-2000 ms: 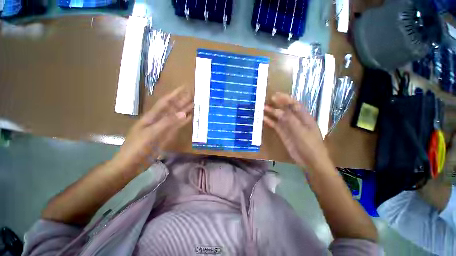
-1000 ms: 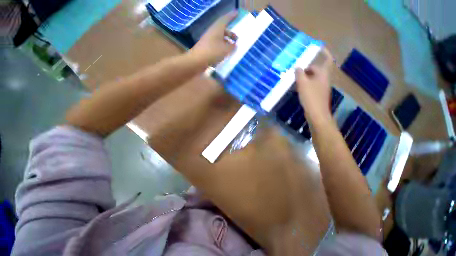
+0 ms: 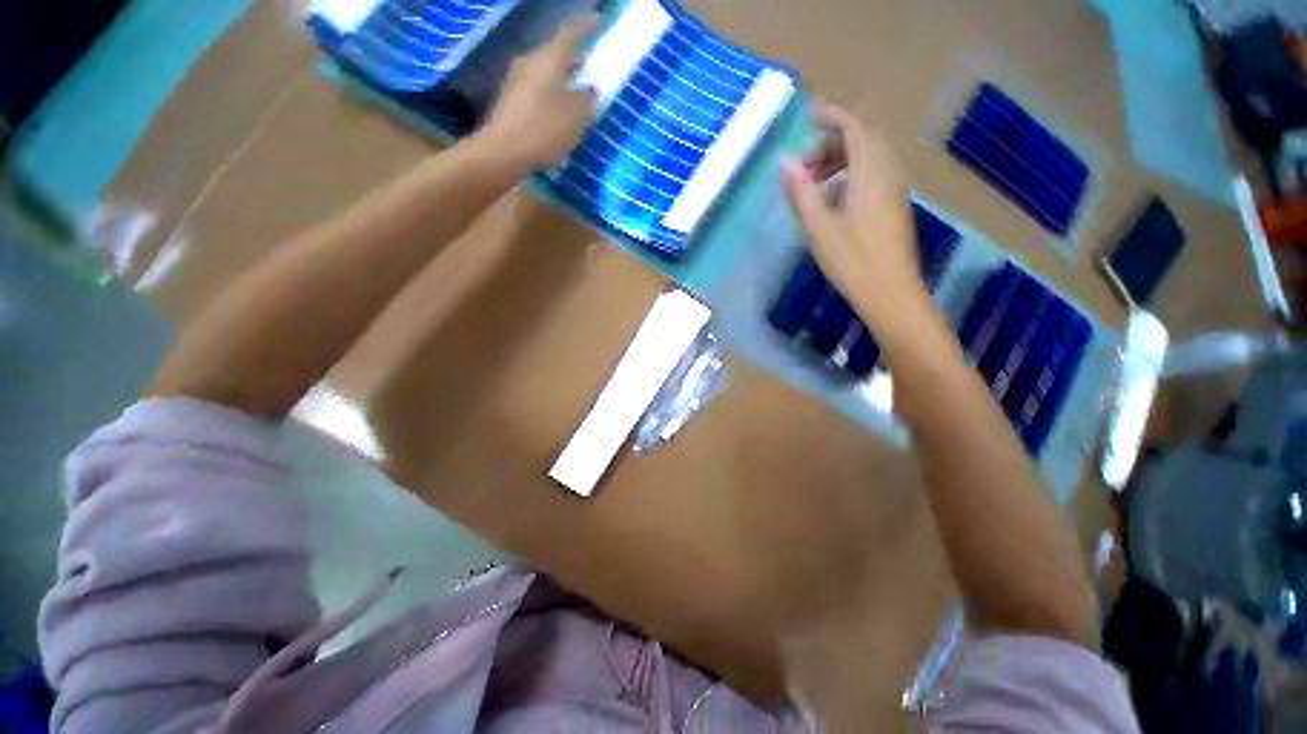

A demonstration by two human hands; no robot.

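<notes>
The bright blue solar cell panel (image 3: 671,132), with white strips along two edges, lies tilted in view at the upper middle, on or just above the pale green sheet. It is beside the blue finished panel stack (image 3: 437,36). My left hand (image 3: 542,103) is at the panel's left edge, its fingers on the edge by the white strip; the grip is partly hidden and blurred. My right hand (image 3: 856,194) is just right of the panel, off it, empty, with fingers apart and bent.
A stacked white strip bar (image 3: 631,394) and silvery ribbon bundle (image 3: 680,399) lie nearer me. Dark cell stacks (image 3: 1026,351) lie behind my right forearm, with another dark stack (image 3: 1021,158) and a phone (image 3: 1147,250) farther back. A grey ribbed cylinder (image 3: 1211,502) stands at right.
The panel has moved up and left, towards the finished stack. My right hand has let go of its right edge and is now apart from it. My left hand has moved left with the panel.
</notes>
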